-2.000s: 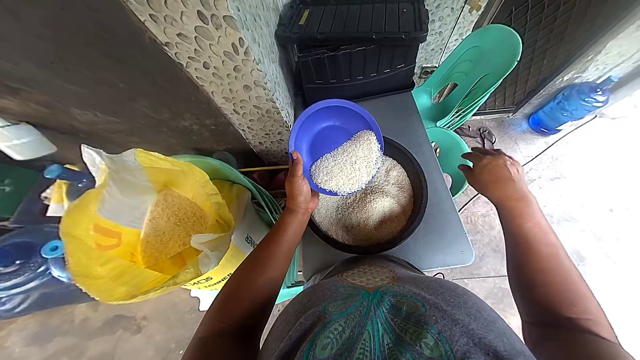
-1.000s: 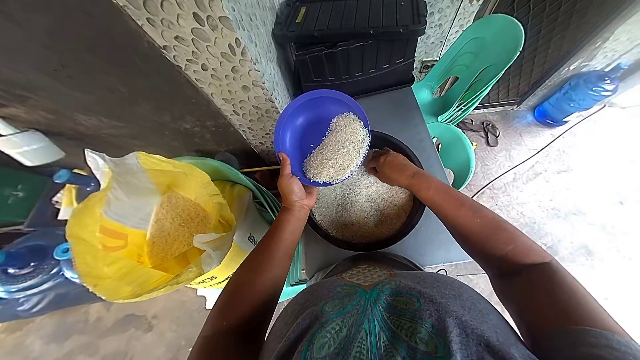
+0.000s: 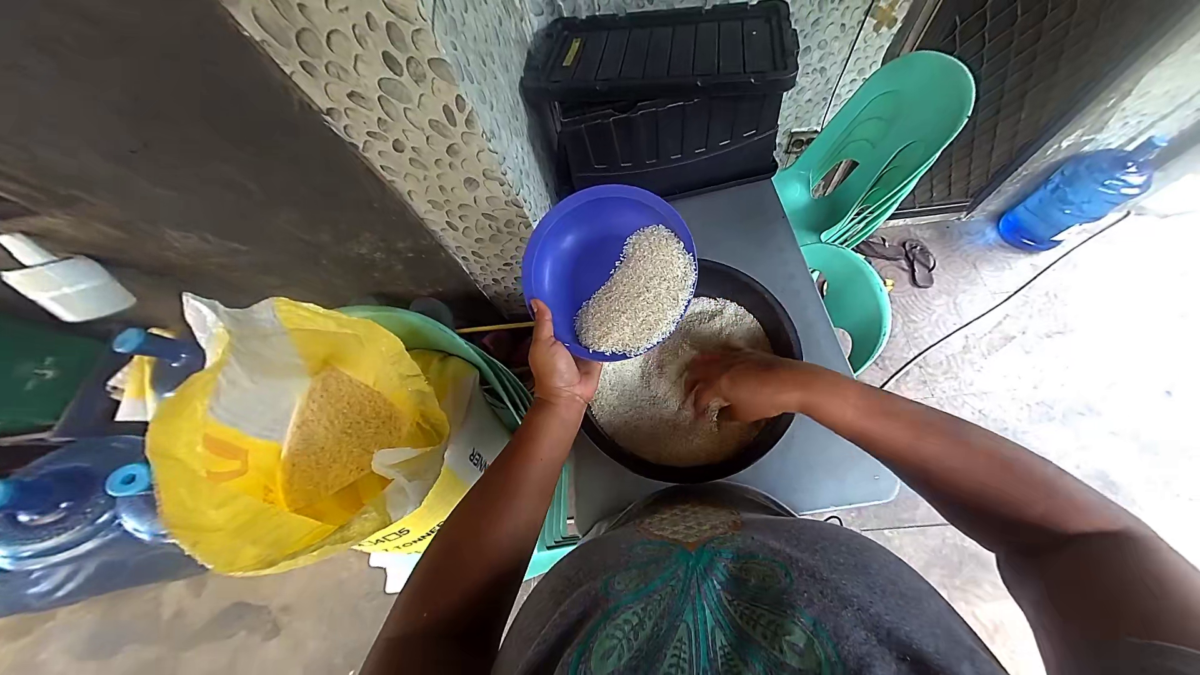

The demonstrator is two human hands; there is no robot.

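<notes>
My left hand [image 3: 561, 367] grips the lower left rim of a blue plastic bowl [image 3: 577, 253], its thumb over the edge. White rice grains [image 3: 642, 295] lie heaped on the bowl's right side. The bowl is held over the upper left part of a round black basin [image 3: 787, 323], which holds more rice [image 3: 647, 412]. My right hand [image 3: 736, 382] is down in that rice, its fingers curled and partly buried; whether they hold grains I cannot tell. The basin sits on a grey table [image 3: 834, 469].
A yellow sack [image 3: 216, 506] with tan grains stands at left, near large blue water bottles [image 3: 70, 502]. Black lidded crates [image 3: 670, 141] are behind the table. Green plastic chairs [image 3: 881, 131], a green bin [image 3: 858, 305], sandals [image 3: 919, 262] and another water bottle [image 3: 1073, 197] are at right.
My right hand has come from the green bin's side into the rice in the basin. My left hand still holds the blue bowl, with the grains lying at its right side.
</notes>
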